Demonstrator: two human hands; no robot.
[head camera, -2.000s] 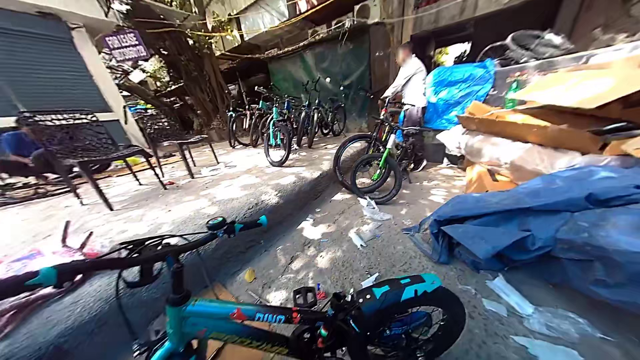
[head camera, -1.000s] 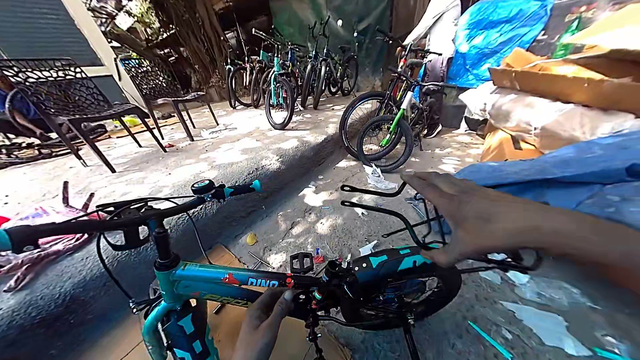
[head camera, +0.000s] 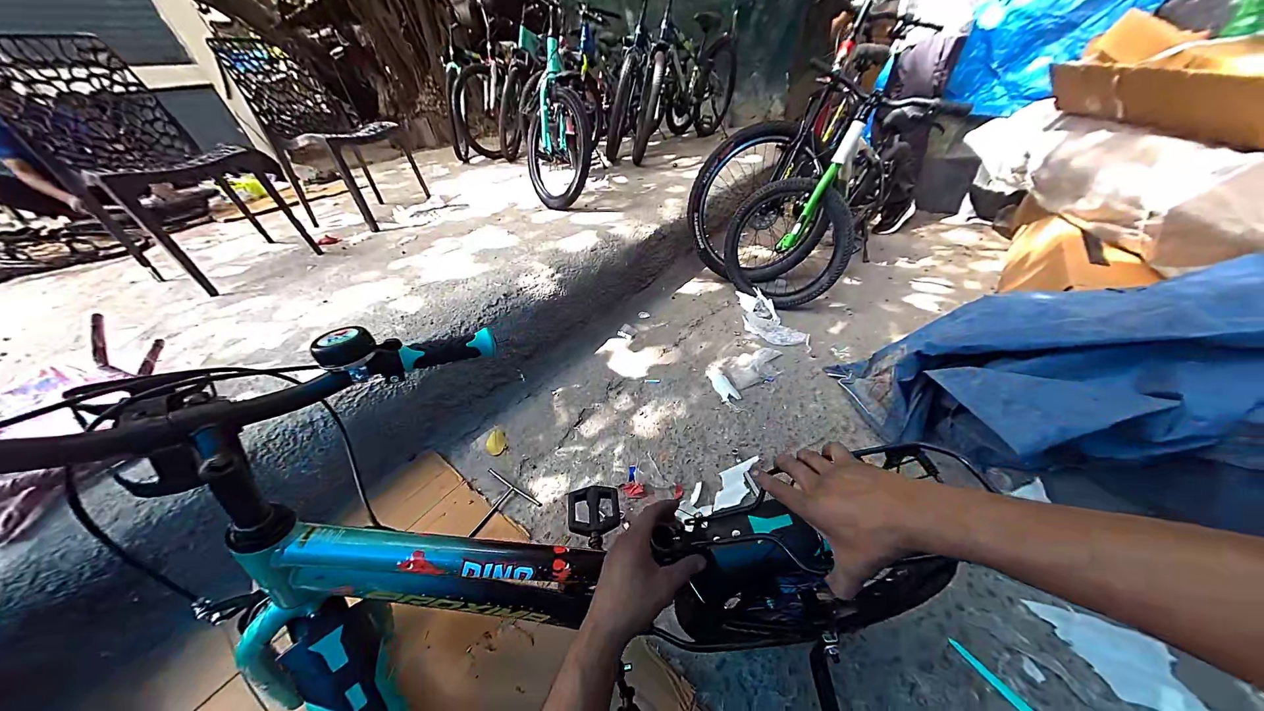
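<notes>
A small teal and black bicycle, its frame (head camera: 434, 568) bearing writing, stands across the lower view with its handlebar (head camera: 286, 400) at left. My right hand (head camera: 854, 509) is closed on a black wire rear carrier rack (head camera: 938, 454), which lies over the rear fender (head camera: 750, 538) and wheel. At the seat-tube end of the frame, my left hand (head camera: 642, 573) has its thumb and fingers around the front of the rack; the exact grip is partly hidden. A black pedal (head camera: 594, 512) is just left of that hand. No saddle shows on the frame.
Flattened cardboard (head camera: 425, 494) and a T-handle tool (head camera: 513, 489) lie beneath the bicycle. A raised concrete kerb (head camera: 444, 316) runs behind it. Blue tarpaulin (head camera: 1106, 365) lies at right. A green and white bicycle (head camera: 815, 207), a person beside it and metal chairs (head camera: 178, 163) are farther back.
My right hand has brought the rack down onto the rear fender; one second ago it was raised above the wheel. My left hand has moved from the frame tube toward the rack's front.
</notes>
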